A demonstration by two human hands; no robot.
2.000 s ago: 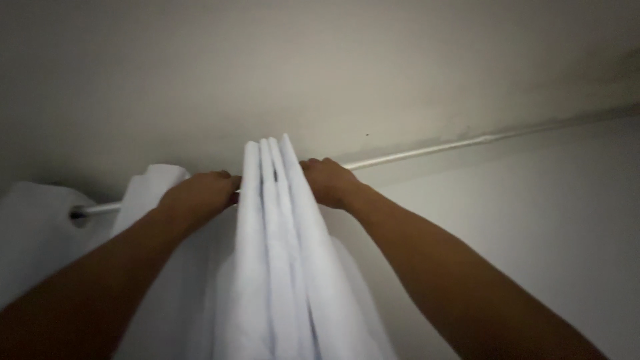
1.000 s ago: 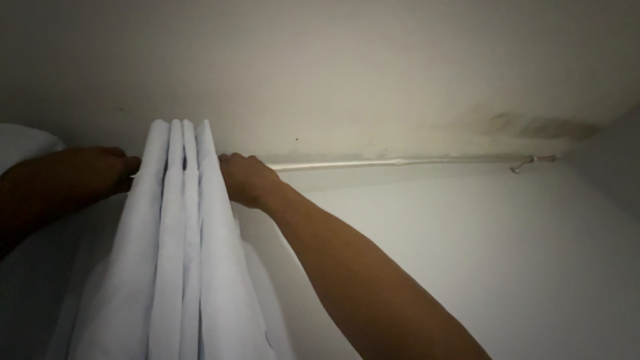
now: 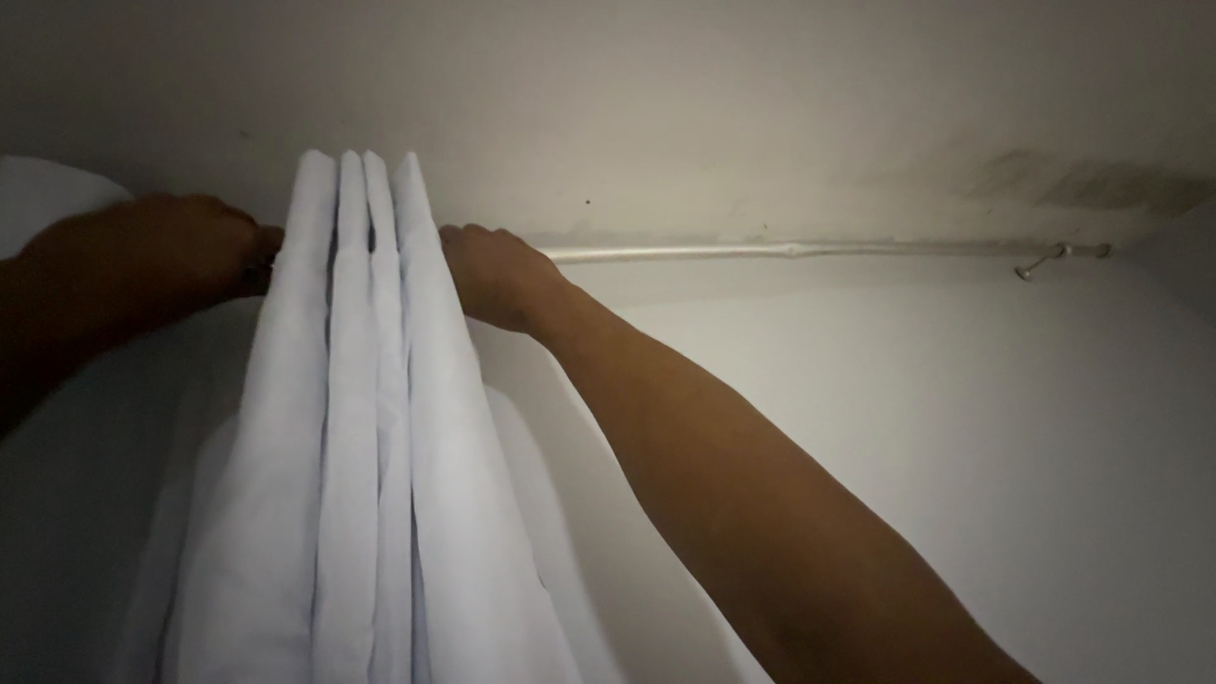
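A white curtain, bunched in several upright folds, hangs from a pale metal curtain rod below the ceiling. My left hand is raised at the left side of the bunch, its fingertips against the outer fold at rod height. On the other side, my right hand is closed around the rod and the curtain's top edge; its fingers are partly hidden behind the cloth. What the left fingers grasp is dark and mostly hidden. Another white piece of curtain shows behind my left wrist.
At the far right the rod ends in a metal bracket near the wall corner. The ceiling runs close above the rod and bears dark stains at the right. A white wall lies behind and below it.
The view has swung to the right, bringing the rod's bracket end into sight. Both hands remain on either side of the bunched folds.
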